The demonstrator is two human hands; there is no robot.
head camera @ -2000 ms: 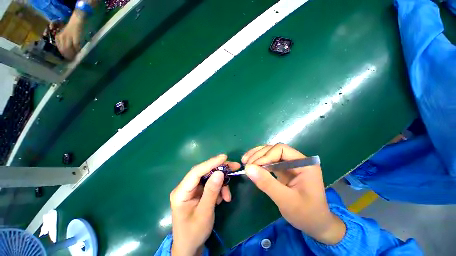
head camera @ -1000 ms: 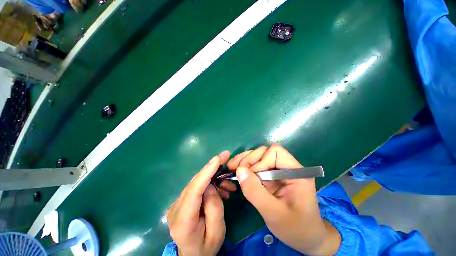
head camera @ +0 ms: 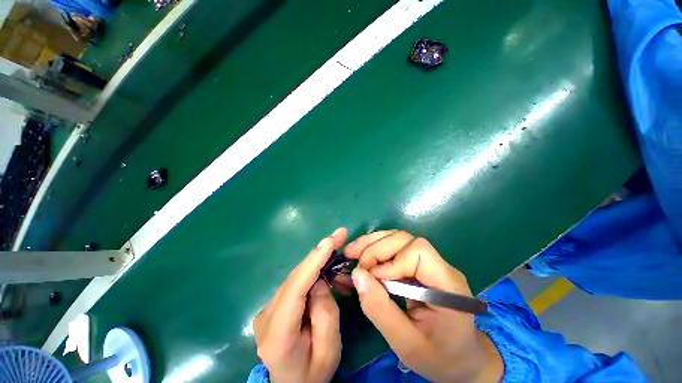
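Observation:
My left hand (head camera: pixel 303 318) holds a small dark watch case (head camera: pixel 336 271) upright between its fingertips; its inside is mostly hidden by the fingers. My right hand (head camera: pixel 419 307) holds silver tweezers (head camera: pixel 434 297) like a pen, their rear end pointing to the lower right. The tweezer tips are hidden behind the right fingertips at the case. Another dark unit (head camera: pixel 428 54) lies on the green work surface beyond my hands.
A white divider rail (head camera: pixel 262 135) runs diagonally, with dark units such as one unit (head camera: pixel 157 179) on the belt beyond. A blue fan (head camera: pixel 34 365) stands lower left. A blue-sleeved person (head camera: pixel 658 97) is at right; another person's hand (head camera: pixel 88 28) is upper left.
The case has turned from lying flatter to more on edge in my left fingers. The tweezers' rear end has swung down. The belt units and surrounding view have shifted slightly.

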